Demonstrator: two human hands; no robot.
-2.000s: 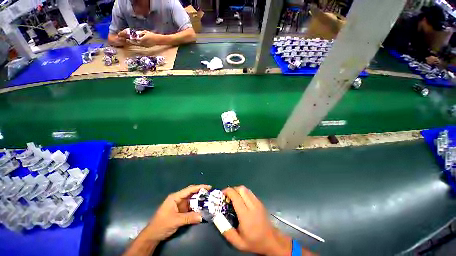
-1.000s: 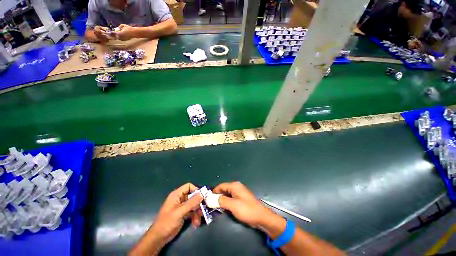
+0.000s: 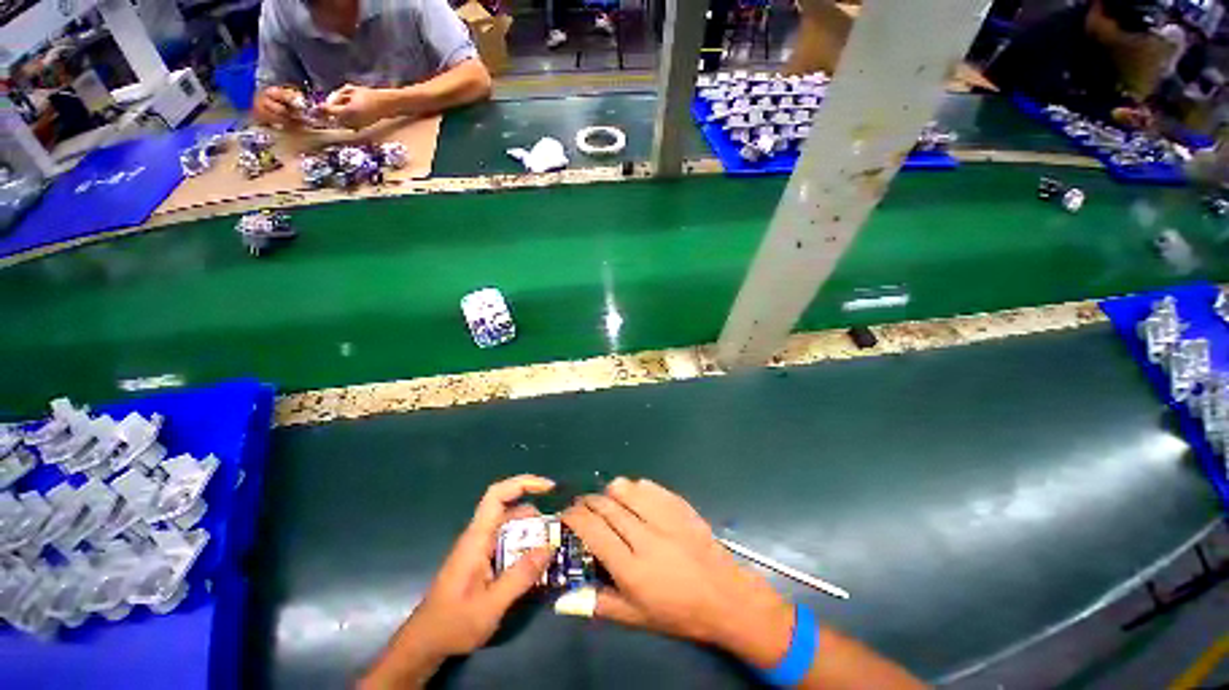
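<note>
A partly assembled unit (image 3: 528, 539), white with dark parts at its right, is held between my two hands above the dark green bench (image 3: 404, 472). My left hand (image 3: 475, 573) grips its white left side, thumb on top. My right hand (image 3: 660, 559) covers its dark right side, with a cream sleeve on the thumb and a blue wristband (image 3: 795, 644). The fingers hide much of the unit. A slim silver-white tool (image 3: 784, 569) lies right of my right hand.
Blue trays of clear-white housings stand at left (image 3: 243, 499) and right (image 3: 1139, 324). Beyond the bench edge runs a green belt (image 3: 377, 290) carrying several units. A pale slanted post (image 3: 836, 175) rises at the bench edge. A person (image 3: 377, 61) sits opposite, handling parts.
The unit in my hands is turned, with its white face up and dark parts at right; my right hand has closed over it. The units on the belt have moved left.
</note>
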